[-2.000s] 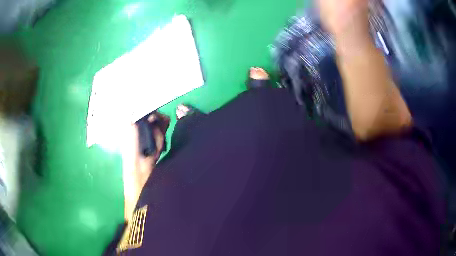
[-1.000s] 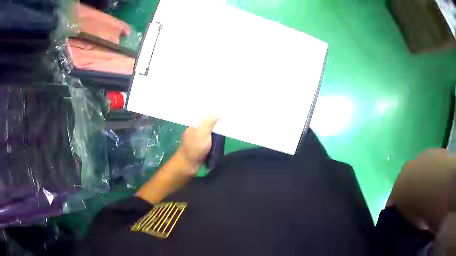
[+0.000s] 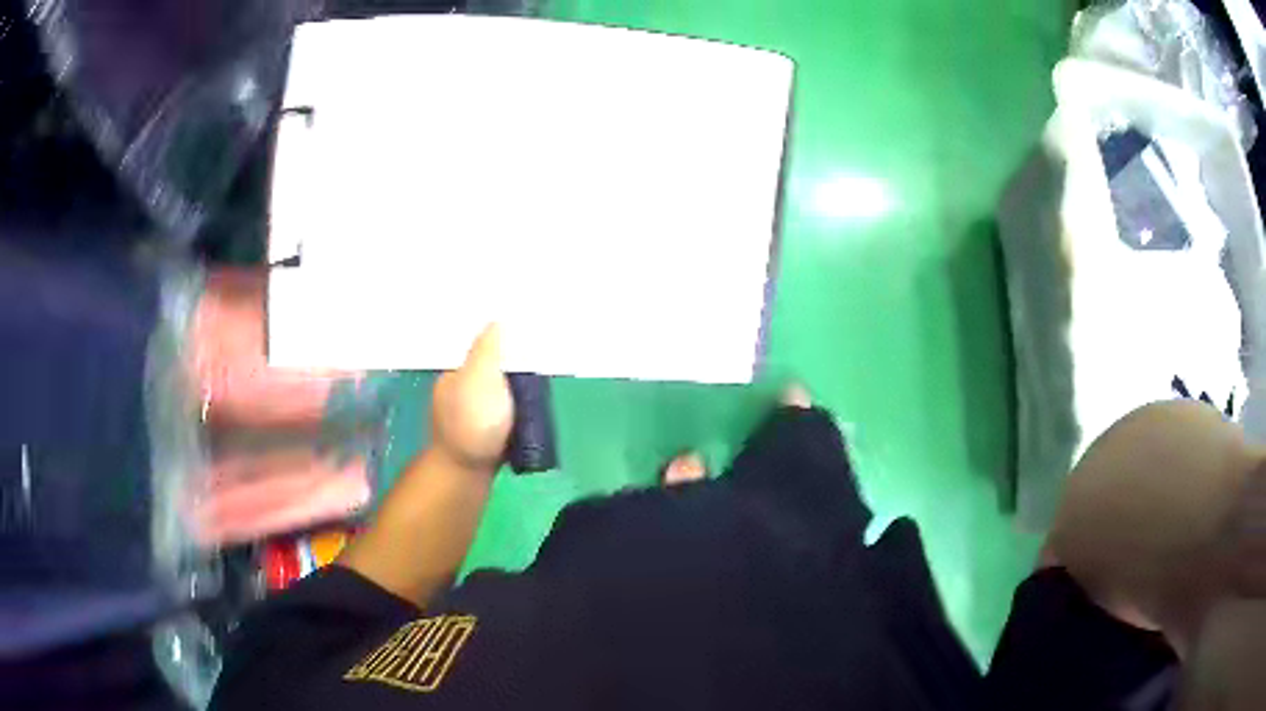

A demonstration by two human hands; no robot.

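A clipboard (image 3: 528, 195) with washed-out white sheets lies across the upper middle of the view, its black wire-like clip at the left end. My left hand (image 3: 476, 406) grips its lower edge, thumb on top. A short black ribbed cylinder (image 3: 530, 424) sticks out below the clipboard beside the same hand. At the lower right my right arm (image 3: 1152, 507) shows, blurred and very close to the camera. The right hand itself cannot be made out. No print on the sheets can be read.
Dark bagged garments (image 3: 83, 417) in clear plastic line the left side, with blurred pink items (image 3: 285, 417) beside them. A large off-white tub (image 3: 1090, 278) holding white and dark items stands at the right on the green floor (image 3: 916, 153). My toes show below the clipboard.
The clipboard now lies more level and further left in view, still in my left hand. The off-white tub has come into view at the right. The brown box at the upper right is gone from view.
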